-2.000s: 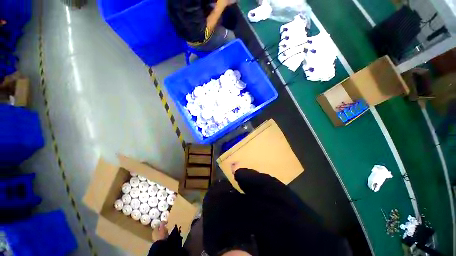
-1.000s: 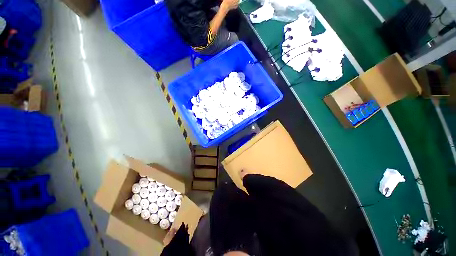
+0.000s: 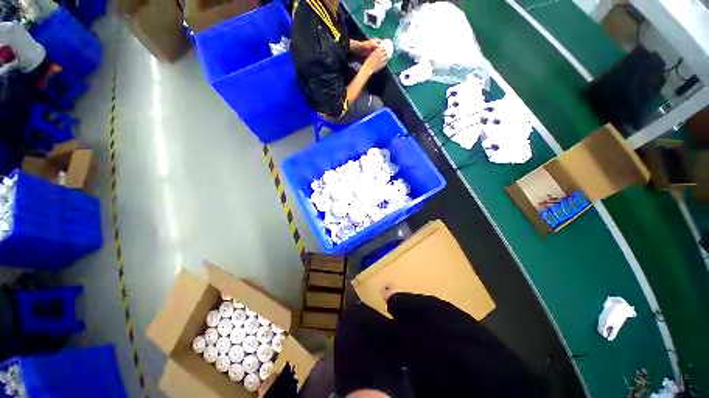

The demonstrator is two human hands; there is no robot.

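Observation:
An open brown carton [image 3: 179, 319] stands on the floor at lower left, with round white parts [image 3: 235, 347] packed in rows. My left hand is not clearly visible; only its dark sleeve [image 3: 284, 381] shows at the carton's near flap. A flat brown cardboard piece [image 3: 443, 268] lies right of the carton. My right hand [image 3: 388, 293] is at its left edge, mostly hidden by the sleeve; whether it grips the cardboard cannot be told. A blue bin [image 3: 424, 151] above the cardboard holds a heap of loose white parts [image 3: 361, 194].
A person [image 3: 323, 62] sits beyond the bin at the green line [image 3: 517, 221], hands on a white part. White housings [image 3: 505, 136] with wires and a small open carton [image 3: 536, 186] lie on the line. A slatted brown box [image 3: 324, 291] stands between carton and cardboard. Blue bins line the left.
The view has shifted, so the bin and cardboard sit lower in it. My left hand's fingers, visible at the carton before, are now mostly hidden. More of the other person shows. My right hand stays at the cardboard.

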